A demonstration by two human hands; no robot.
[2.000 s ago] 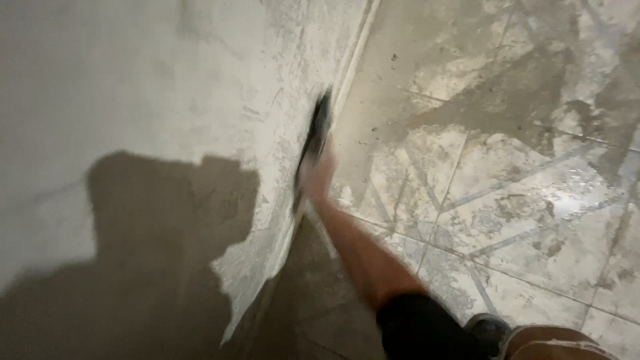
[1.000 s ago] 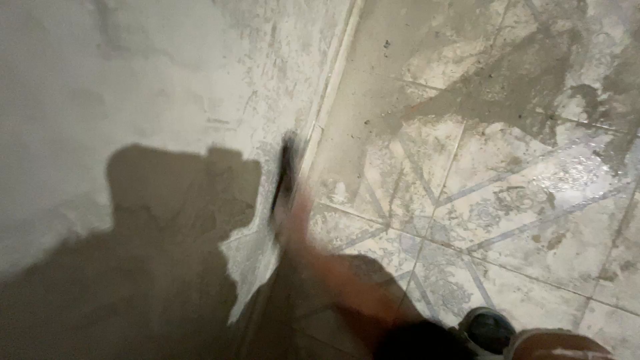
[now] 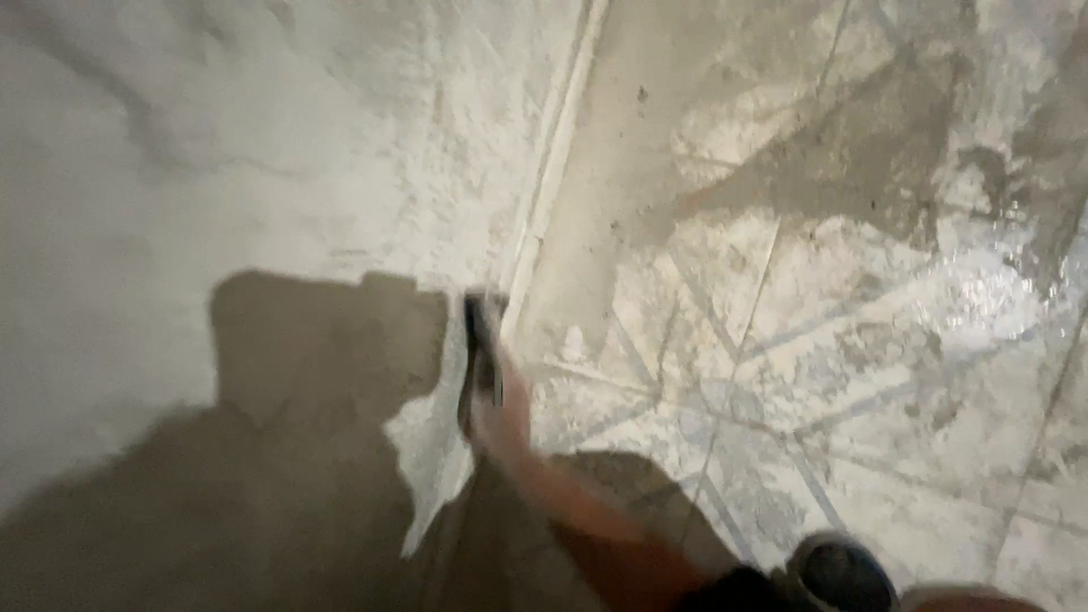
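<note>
My right hand (image 3: 506, 408), blurred, is closed around a dark hand tool (image 3: 483, 353), long and narrow; its exact kind cannot be told from the blur. The tool lies along the foot of the pale wall (image 3: 340, 195), close to the light strip (image 3: 544, 195) where wall and floor meet. Patchy, uneven coating covers the wall's lower part. My bare forearm comes in from the lower right, with a black sleeve at its end. My left hand is outside the view.
The tiled floor (image 3: 816, 357) bears smears, pale residue and a wet, shiny patch (image 3: 977, 297) at the right. A dark shoe (image 3: 841, 574) shows at the bottom right, beside part of a leg. My shadow falls over the lower left of the wall.
My right hand and the dark tool have moved down the view along the wall's foot, toward me. The hand was farther up the edge two seconds ago.
</note>
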